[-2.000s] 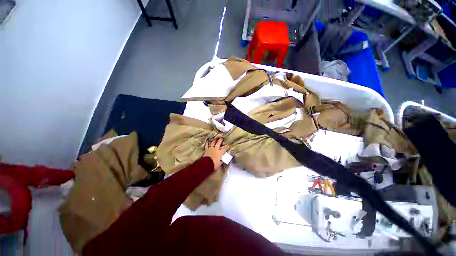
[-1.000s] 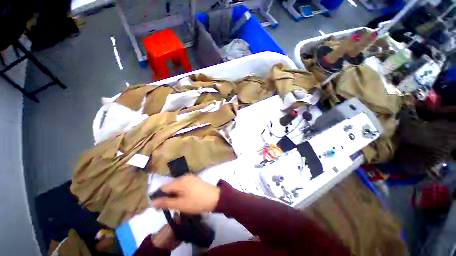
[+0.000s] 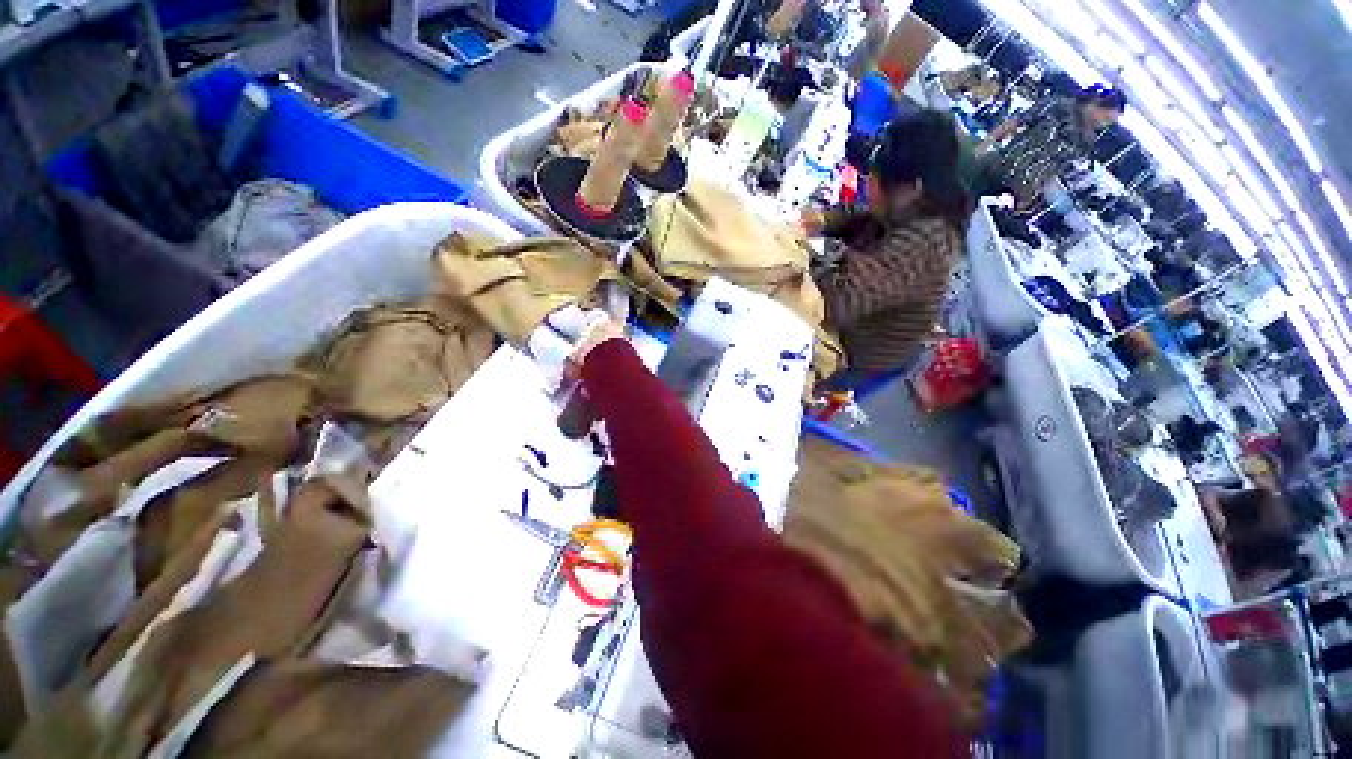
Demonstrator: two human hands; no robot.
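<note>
My right hand (image 3: 596,344) is small, at the far end of a dark red sleeve, beside the white sewing machine (image 3: 737,389). It touches or lies over pale cloth (image 3: 561,329) at the back of the table; the fingers are partly hidden, and I cannot tell whether they hold anything. A tan garment piece (image 3: 519,282) lies just beyond it. Orange-and-red-handled snips (image 3: 596,561) lie on the white table left of my forearm. Tan and white pieces (image 3: 252,593) are heaped at the lower left. My left hand is out of the picture.
A white trough (image 3: 319,255) curves behind the heap, with blue bins (image 3: 312,146) beyond. Two thread cones (image 3: 611,163) stand behind the machine. Tan cloth (image 3: 897,541) hangs right of my arm. A person in a striped top (image 3: 897,282) sits beyond at another station.
The view has swung right. My right hand has moved from the dark strip near the front to the back of the table by the machine. My left hand has left the picture.
</note>
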